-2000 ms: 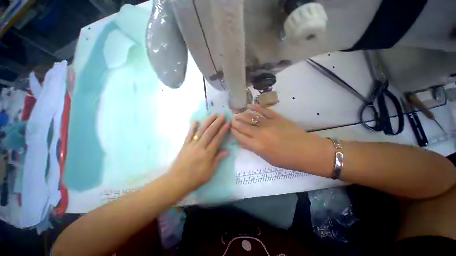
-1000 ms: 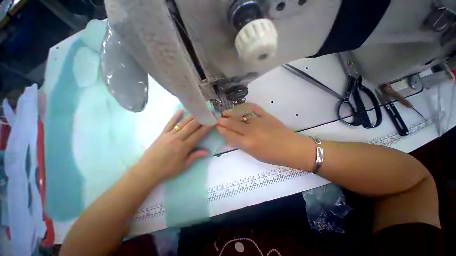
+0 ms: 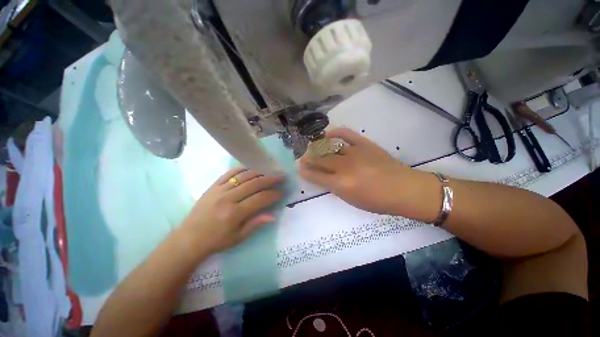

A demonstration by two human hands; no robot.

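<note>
A narrow mint green fabric piece (image 3: 252,268) runs from under the sewing machine head (image 3: 217,85) down over the table's front edge. My left hand (image 3: 230,209) lies flat on it, fingers slightly spread, pressing it on the table left of the needle area. My right hand (image 3: 349,170) is at the presser foot (image 3: 297,143), fingertips bent together beside the fabric's right edge; whether they pinch the fabric is hidden. A tan block (image 3: 322,147) is partly covered by the right fingers. The needle is too small to make out.
Larger green cut panels (image 3: 92,197) lie at left under the clear oval shield (image 3: 152,112). White strips (image 3: 36,217) heap beyond the red basket rim (image 3: 64,250). Black-handled shears (image 3: 483,131), tweezers (image 3: 421,100), a small black-handled tool (image 3: 536,150) and an awl (image 3: 536,118) lie at right.
The view has shifted. Since a second ago my left hand has moved slightly down from the foot, and my right fingers have moved slightly right, uncovering the foot and green fabric beside it.
</note>
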